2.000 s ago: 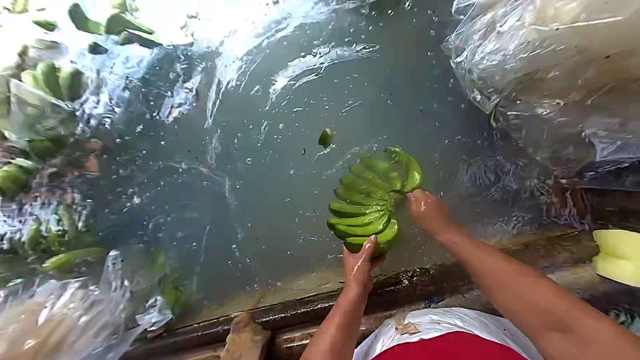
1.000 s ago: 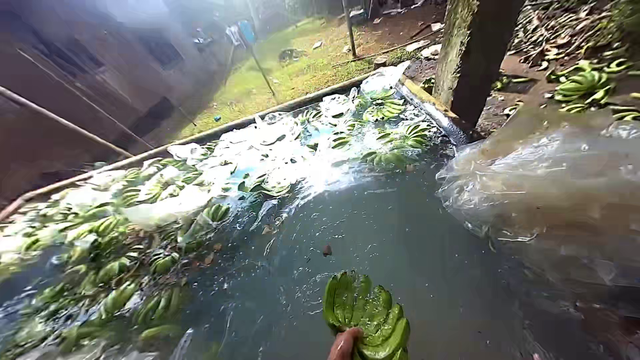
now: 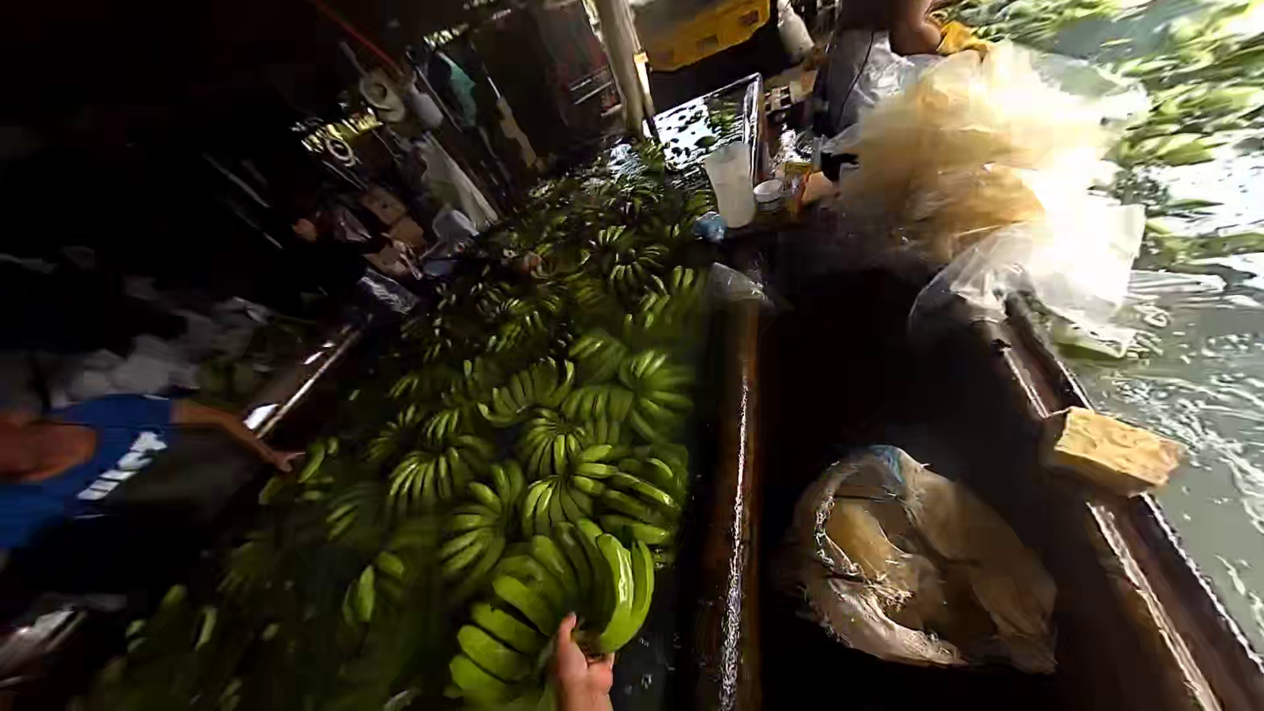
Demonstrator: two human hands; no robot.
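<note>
My left hand (image 3: 583,671) reaches in from the bottom edge and grips the crown end of a large hand of green bananas (image 3: 553,602). Its thumb lies over the stem side, and the bananas fan out above and to the left. The held fruit is just above many other hands of green bananas (image 3: 553,444) lying in a dark water tank. Below the fruit, part of my grip is hidden. My right hand is out of view.
A wooden tank edge (image 3: 736,494) runs along the right of the bananas. Beyond it lie a crumpled sack (image 3: 918,563), a yellowish block (image 3: 1111,449) on another ledge, and plastic sheeting (image 3: 987,168). At left, another person in a blue shirt (image 3: 89,454) reaches toward the bananas.
The view has swung from the open washing water to a tank full of bananas. My right hand, on the bananas two seconds ago, is out of view; my left hand still holds a hand of bananas.
</note>
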